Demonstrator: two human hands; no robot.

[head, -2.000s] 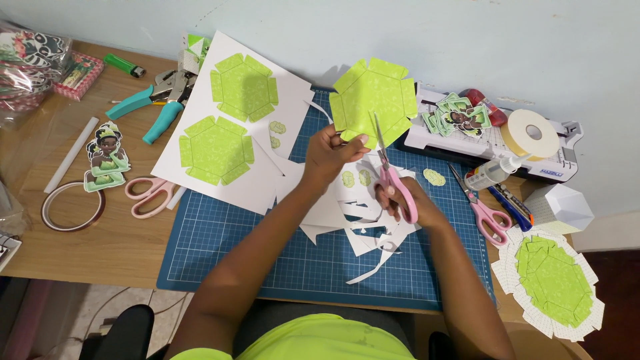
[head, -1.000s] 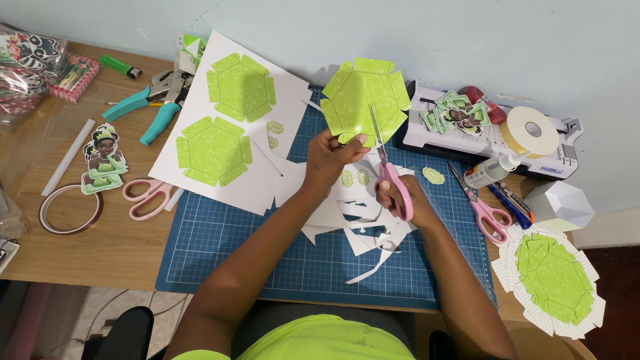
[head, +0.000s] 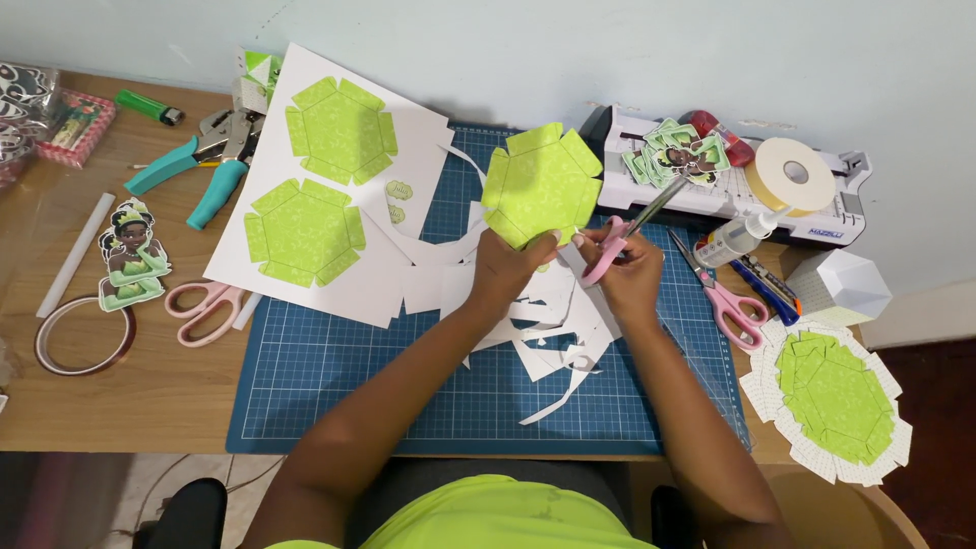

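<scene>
A green patterned paper cutout with tabs along its edges (head: 543, 185) is raised above the blue cutting mat (head: 343, 412), pinched at its lower edge by my left hand (head: 507, 267). My right hand (head: 631, 274) holds pink-handled scissors (head: 614, 248), their blades pointing up and right, away from the cutout. The thumb and fingertips of that hand are at the cutout's lower right corner, by a tiny white bit. Under my hands lie white paper scraps (head: 541, 358). On the left, a white sheet (head: 381, 293) bears two more green shapes (head: 343, 131).
At the right are a paper trimmer (head: 831, 217), a tape roll (head: 793, 175), a glue bottle (head: 736, 238), a second pair of scissors (head: 736, 305) and stacked cutouts (head: 835, 396). At the left are teal-handled pliers (head: 210, 191), more pink scissors (head: 202, 309) and brown tape (head: 84, 370).
The scissor blades, at the cutout's edge before, now point up and right away from it. My right hand's fingertips have come to the cutout's lower corner. The cutout has turned and sits slightly lower.
</scene>
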